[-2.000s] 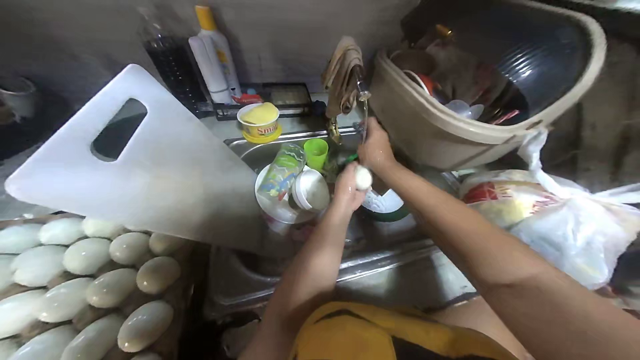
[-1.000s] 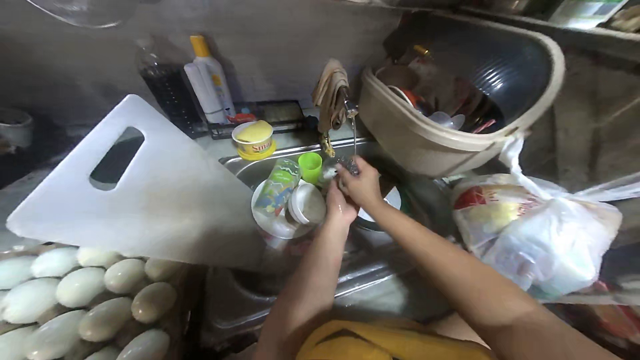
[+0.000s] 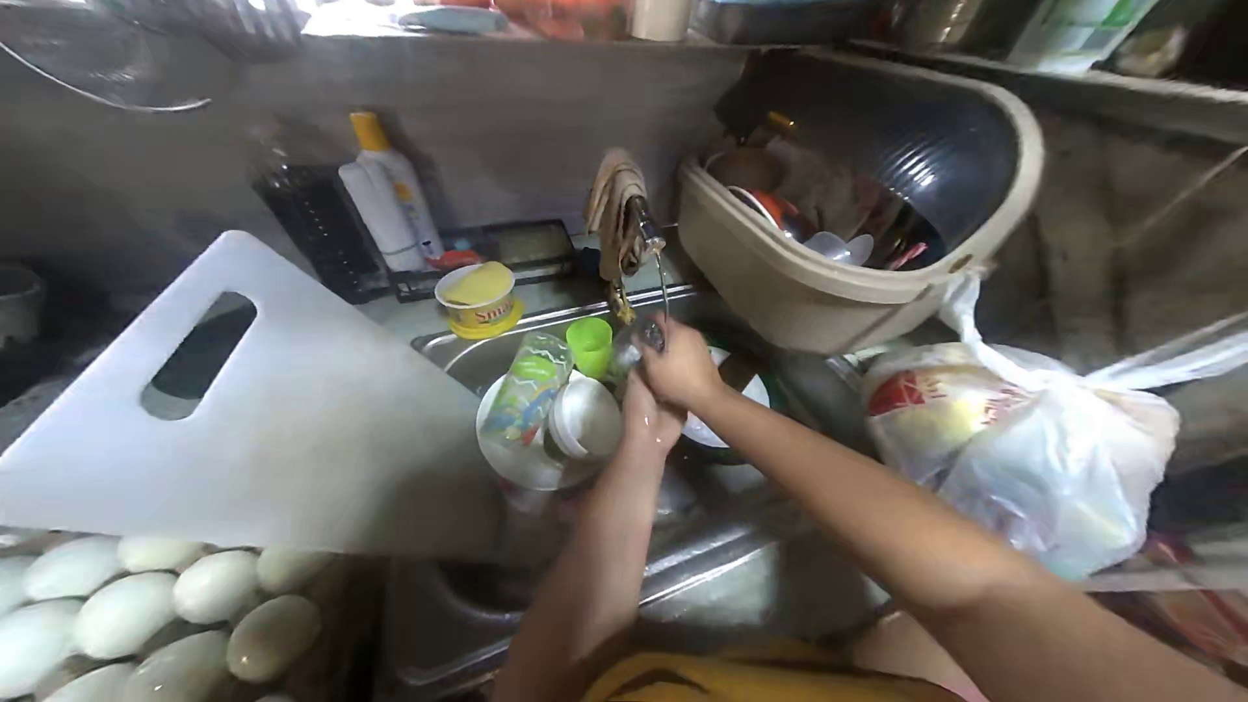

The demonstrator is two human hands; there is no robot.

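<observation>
Water runs from a faucet with a cloth draped over it. Beneath the stream my right hand grips a small shiny object, too blurred to name. My left hand is just below, touching the right; its fingers are largely hidden. Left of my hands in the sink, a patterned clear cup and a white container rest on a white plate, beside a green cup. Another white plate lies partly behind my right hand.
A white cutting board leans over the sink's left side, above several eggs. A tub of yellow sponge and bottles stand behind. At the right are a large beige basin with utensils and a tied plastic bag.
My hands have come together under the faucet. The round white thing at my left hand two seconds ago no longer shows there. The view has tilted up.
</observation>
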